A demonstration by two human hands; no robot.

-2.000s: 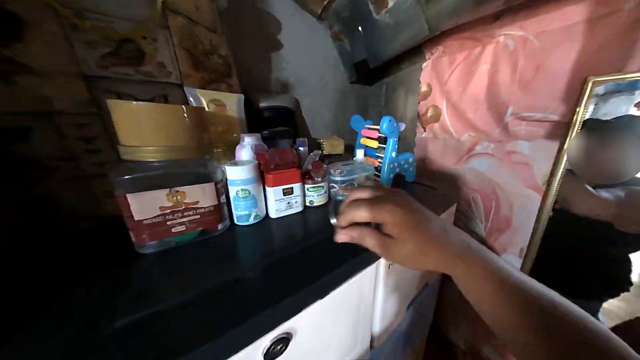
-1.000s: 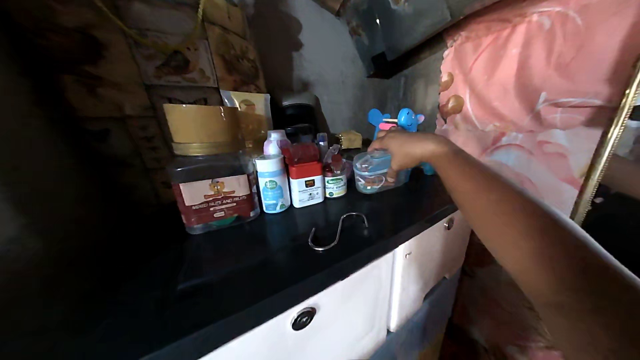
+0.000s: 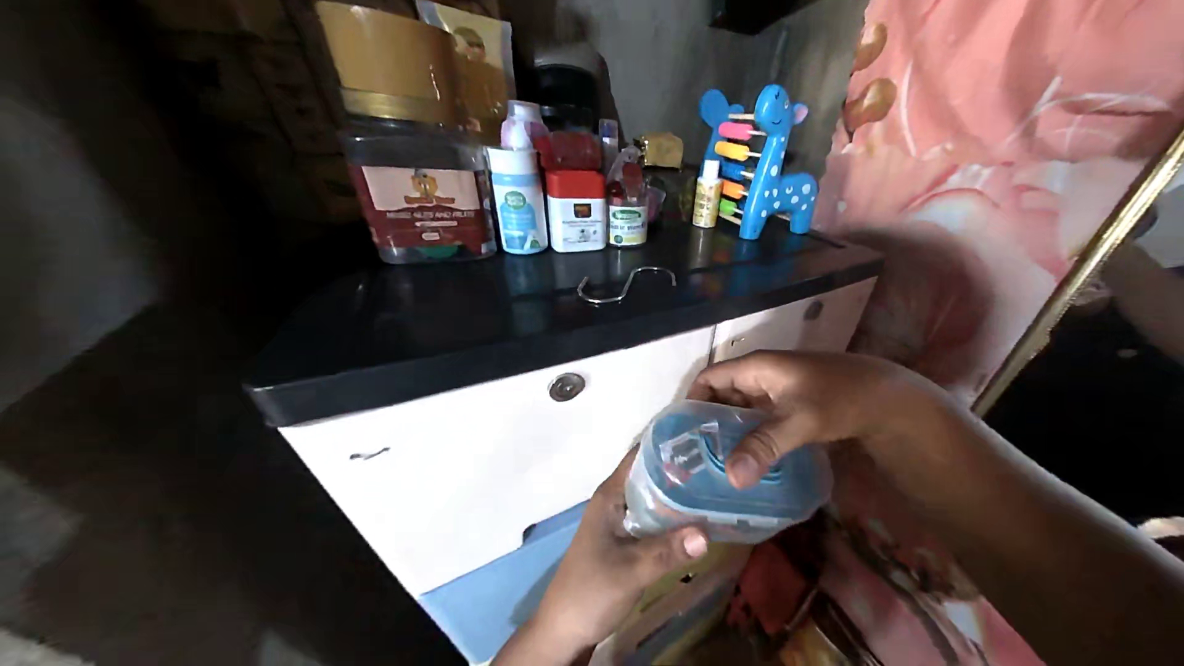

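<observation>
A clear plastic container with a translucent blue lid (image 3: 680, 486) is held between both hands, in front of the white drawers. My left hand (image 3: 615, 555) grips its left side and underside, the thumb on the near wall. My right hand (image 3: 786, 398) holds it from the far right, its thumb resting on the lid. What lies inside cannot be made out. A metal S-hook (image 3: 608, 301) rests on the black top, beyond the hands.
On the black top (image 3: 416, 324) stand a large jar (image 3: 421, 208), a white-capped blue bottle (image 3: 519, 208), a red-lidded white container (image 3: 576, 217), a small labelled jar (image 3: 628, 222), a small bottle (image 3: 708, 196) and a blue giraffe abacus (image 3: 768, 185). A gold-framed mirror (image 3: 1082, 277) is at right.
The container stood beside the giraffe abacus a second ago under my right hand; now it is off the top and nearer me. My left hand has come into view and holds it too.
</observation>
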